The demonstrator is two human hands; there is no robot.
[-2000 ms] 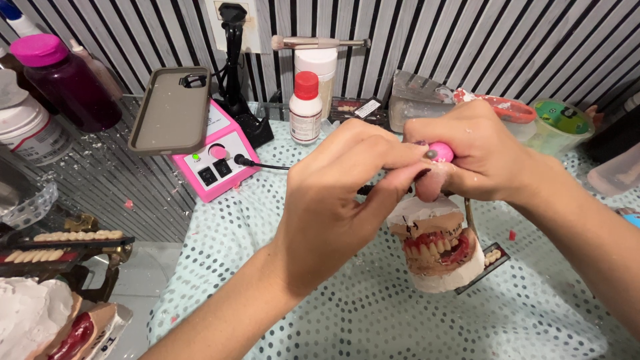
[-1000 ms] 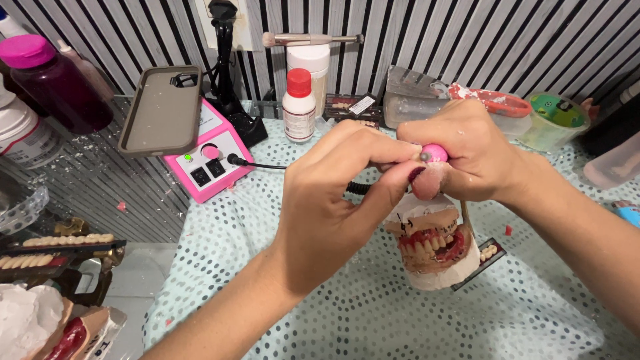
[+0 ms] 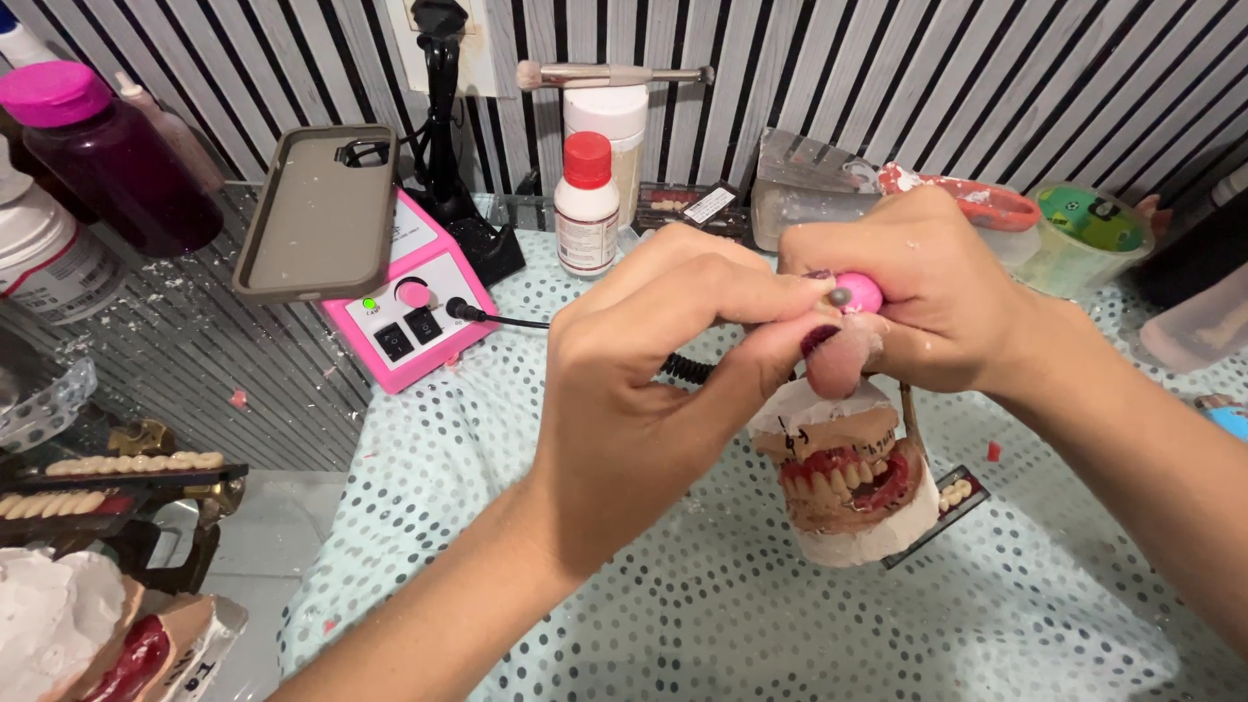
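My right hand [image 3: 926, 283] is closed around a pink rotary handpiece [image 3: 860, 292], its thumb pointing down. At the handpiece's tip, a small grey bur [image 3: 839, 295] shows beside the fingertips of my left hand [image 3: 663, 361]. Those fingertips are pinched together; whatever lies between them is too small or hidden to tell. Just below the hands stands a plaster dental model on an articulator [image 3: 853, 487], with wax gums and set artificial teeth. A pink control box [image 3: 414, 292] with a lit green lamp and a plugged-in black cord is at the left.
A grey phone case [image 3: 322, 210] leans on the control box. Behind stand a red-capped bottle [image 3: 587, 210], a brush [image 3: 614, 75] across a white jar, and a tape roll [image 3: 1087, 229]. A tooth card [image 3: 941, 517] lies beside the model. More tooth cards [image 3: 136, 465] and plaster casts [image 3: 58, 604] are at the left.
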